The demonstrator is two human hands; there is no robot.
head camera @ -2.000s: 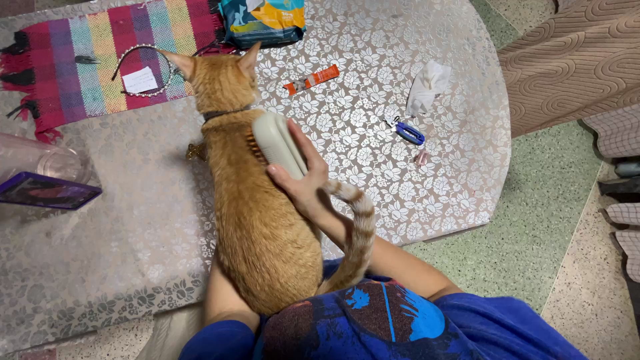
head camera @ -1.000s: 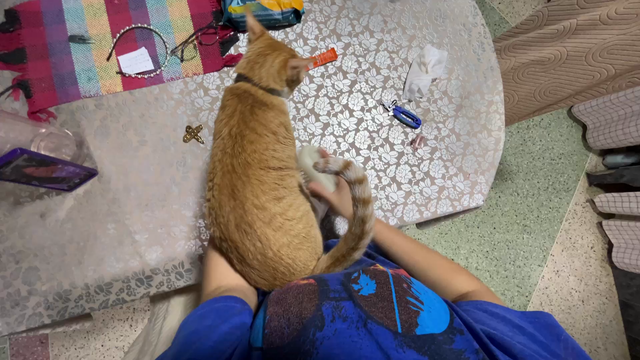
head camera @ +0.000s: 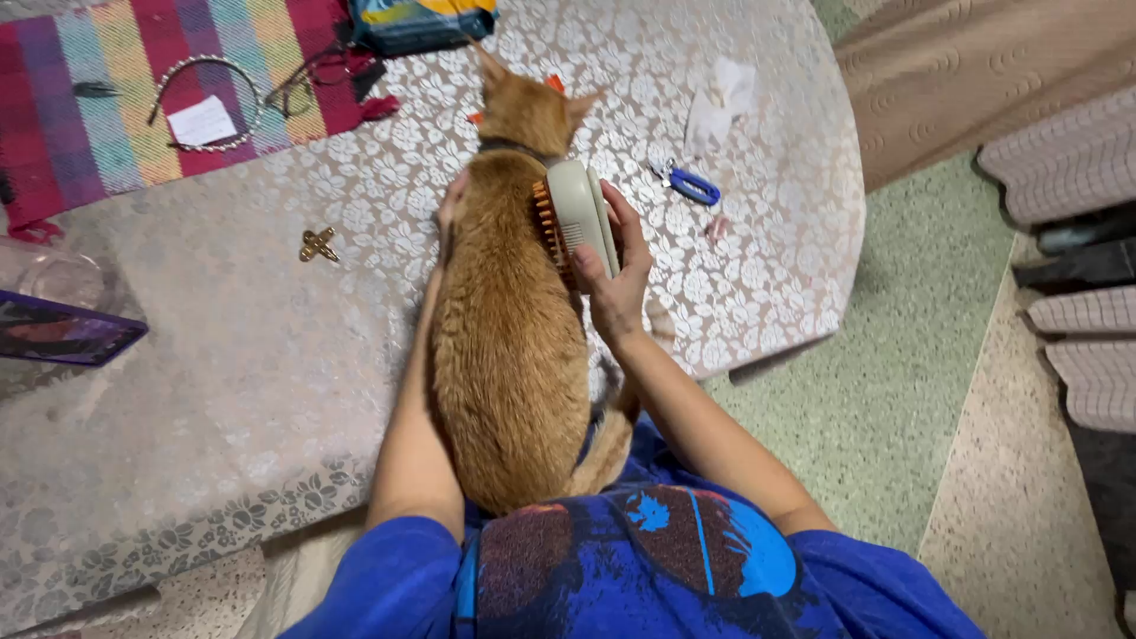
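An orange cat (head camera: 510, 337) with a dark collar is on my lap, its front part over the table's edge and its head facing away from me. My right hand (head camera: 621, 266) grips a pale grey pet brush (head camera: 577, 213), whose orange bristles touch the fur on the right side of the cat's upper back. My left hand (head camera: 453, 209) rests along the cat's left side near the shoulder. Most of it is hidden behind the body, so its fingers do not show clearly. The striped tail (head camera: 608, 448) curls between the cat and my right forearm.
Blue-handled nail clippers (head camera: 692, 185) and a crumpled white tissue (head camera: 721, 102) lie right on the patterned tablecloth (head camera: 266, 355). Leftward are a gold-coloured cross-shaped object (head camera: 318, 245), a purple-edged phone or tablet (head camera: 67, 330), a headband (head camera: 206, 60) on a striped cloth (head camera: 111, 106) and eyeglasses (head camera: 311, 80).
The brush has come up from low beside the cat's right side, partly behind the tail, to its upper back. The cat's head has turned away, and its tail has dropped lower.
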